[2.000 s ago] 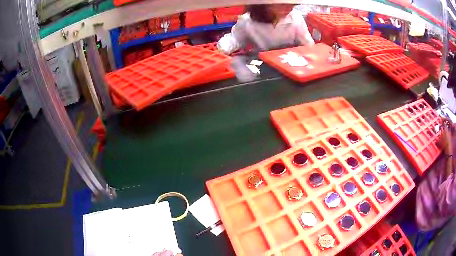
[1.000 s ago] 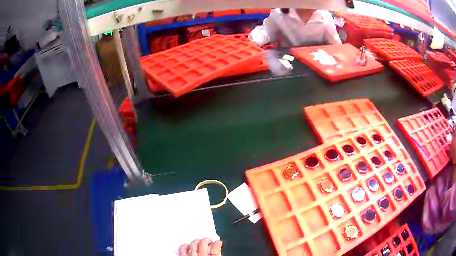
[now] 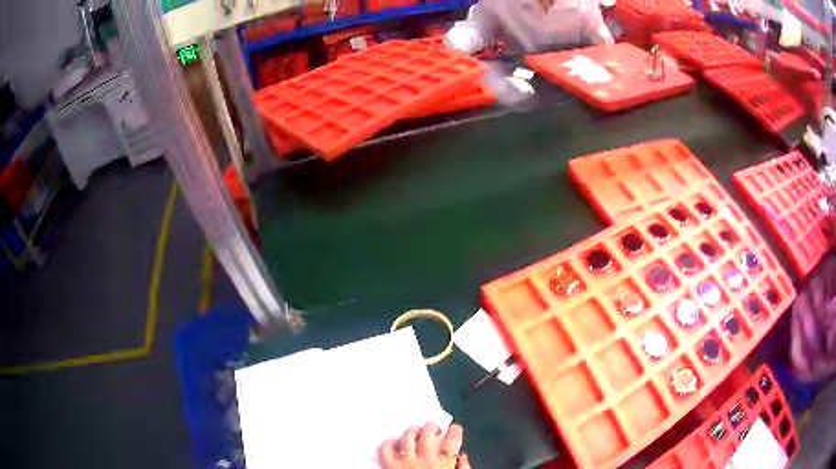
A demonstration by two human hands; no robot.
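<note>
White paper sheets lie at the near left corner of the green bench. My right hand rests with its fingertips on their lower right corner; a ring shows on one finger, and the palm is cut off by the bottom edge. I see nothing held in it. My left hand is out of the picture. A large red-orange tray lies right of the papers, with dark and shiny watch heads in many pockets and bare pockets at its left. It overlaps another tray.
A yellow ring, a small paper and a dark pen lie between papers and tray. More trays lie across the bench, where a person in white sits. A metal post stands left. A pink sleeve shows at right.
The view has shifted, so the far trays sit higher in the picture. My hand, barely visible at first, now shows more fully on the papers. A white paper now shows over the lower right tray.
</note>
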